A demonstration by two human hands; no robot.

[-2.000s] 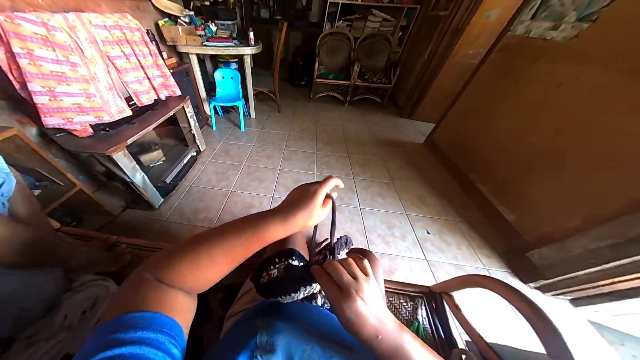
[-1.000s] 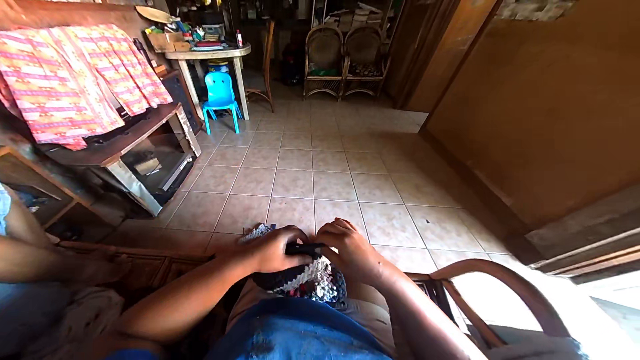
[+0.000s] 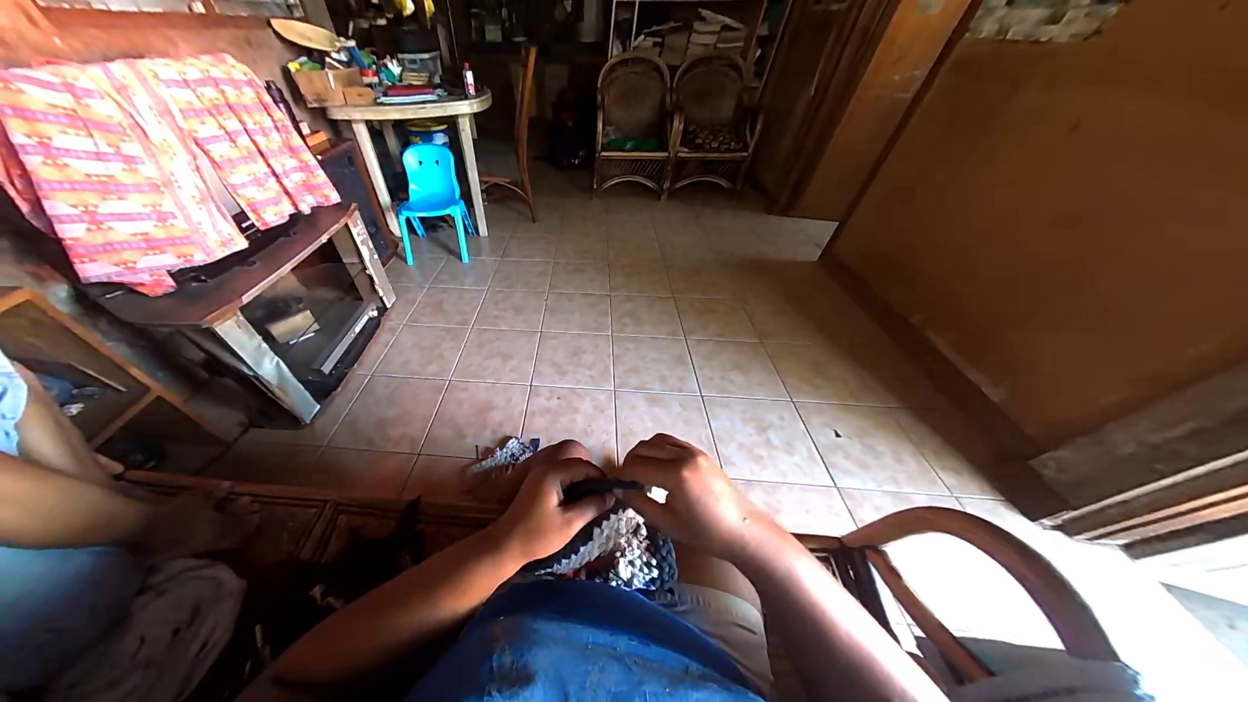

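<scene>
A bundle of braided or crocheted fabric (image 3: 624, 551), in dark, grey, white and some red, lies on my lap. My left hand (image 3: 561, 497) grips its dark upper part, thumb and fingers pinching a dark strip (image 3: 606, 485). The strip's other end is pinched between the thumb and fingers of my right hand (image 3: 682, 487), close beside the left. A patterned grey-and-white piece of fabric (image 3: 507, 454) shows just beyond my left hand. The lower part of the bundle is partly hidden by my hands and blue shirt.
Another person's arm and leg (image 3: 68, 507) are at the left on the bench (image 3: 292, 522). A curved wooden armrest (image 3: 985, 536) stands at my right. Ahead are a tiled floor (image 3: 634, 361), a blue child's chair (image 3: 432, 190), a table (image 3: 419, 107), a cabinet (image 3: 244, 283) and rattan chairs (image 3: 634, 107).
Two seconds ago my left hand was raised, drawing a dark strand upward; it came down beside my right hand. Since one second ago both hands stay close together over the fabric.
</scene>
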